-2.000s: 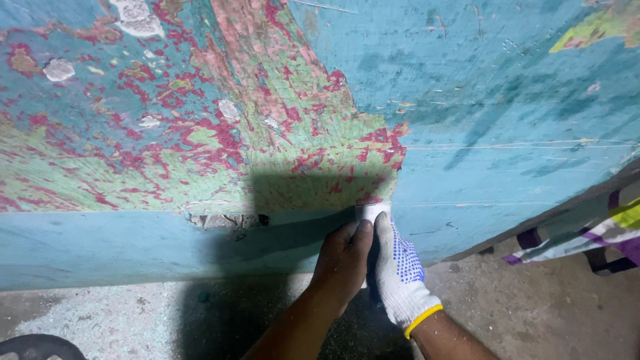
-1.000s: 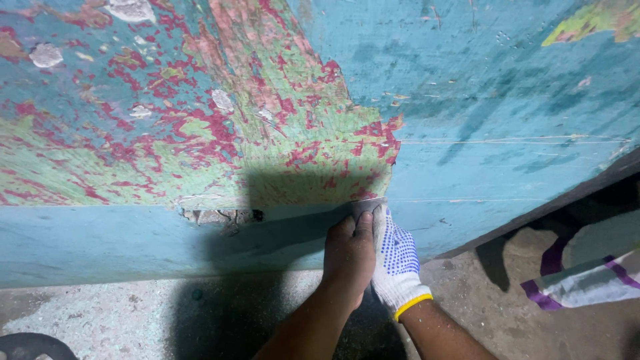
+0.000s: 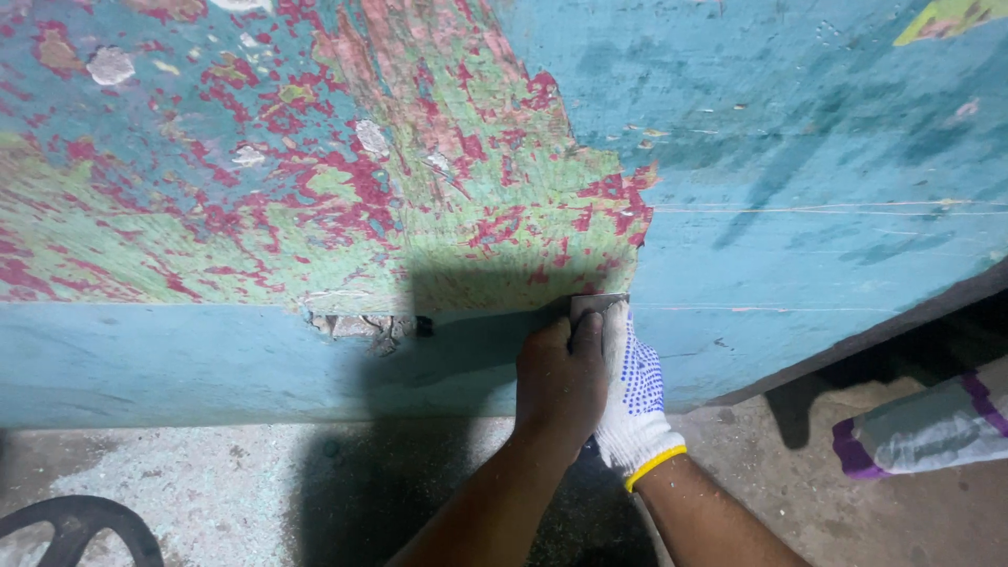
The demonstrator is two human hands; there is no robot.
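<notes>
My bare left hand [image 3: 561, 378] and my right hand [image 3: 636, 386], in a white knit glove with blue dots and a yellow cuff, are together on a flat metal scraper blade [image 3: 598, 302]. The blade's edge lies against the painted wall [image 3: 732, 260], at the lower border of a patch of bared green and red paint layers [image 3: 472, 228]. Blue paint surrounds the patch to the right and below. The scraper's handle is hidden by my hands.
A broken hole [image 3: 366, 329] breaks the wall left of my hands. Paint flakes lie on the floor [image 3: 197, 488]. A dark curved object [image 3: 87, 508] is at the lower left, and a white and purple cloth or bag [image 3: 929, 429] at the right. Shadows fall below.
The metal blade shows more plainly above my fingers than two seconds ago. Both hands stay together at the patch's lower edge. The cloth or bag at the right appears in a different position.
</notes>
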